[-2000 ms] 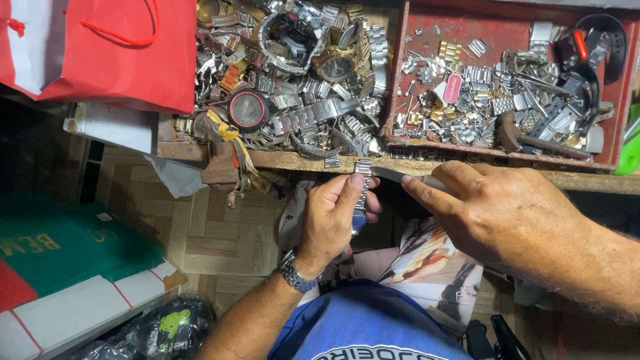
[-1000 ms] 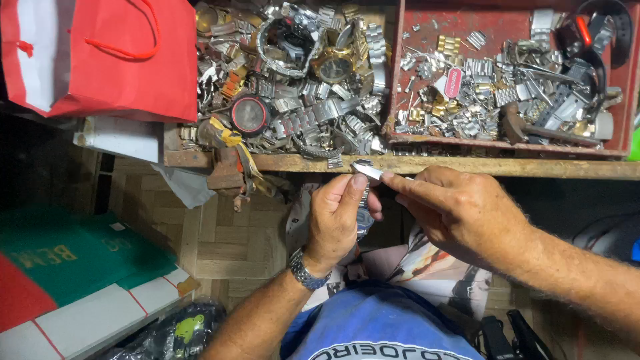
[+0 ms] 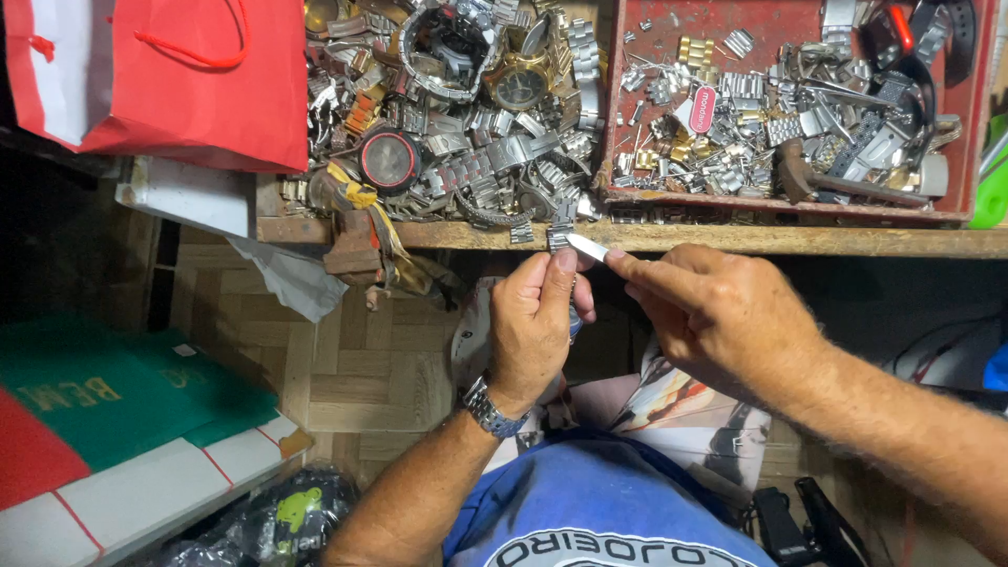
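My left hand [image 3: 539, 323] pinches a metal watch bracelet [image 3: 561, 236] between thumb and fingers, its upper end resting at the wooden bench edge. A blue-tinted part of what I hold shows below the fingers. My right hand [image 3: 709, 311] grips a small knife with a pale blade [image 3: 587, 247], forefinger along it, and the blade tip meets the bracelet's links from the right. The knife's handle is hidden in the palm. Just behind the bench edge lies a heap of metal watch bands [image 3: 472, 169], with a black watch case with a red ring [image 3: 390, 161] among them.
A red tray [image 3: 866, 211] at the back right holds loose links, pins and a small hammer [image 3: 795, 173]. A vise-like rusty metal block [image 3: 354, 252] juts from the wooden bench edge [image 3: 709, 239]. A red paper bag [image 3: 205, 94] stands at the back left, above white boxes [image 3: 150, 504].
The bracelet's upper end now lies over the bench edge, with the blade at its right side. A second ago the blade lay across its top, nearer my left fingers.
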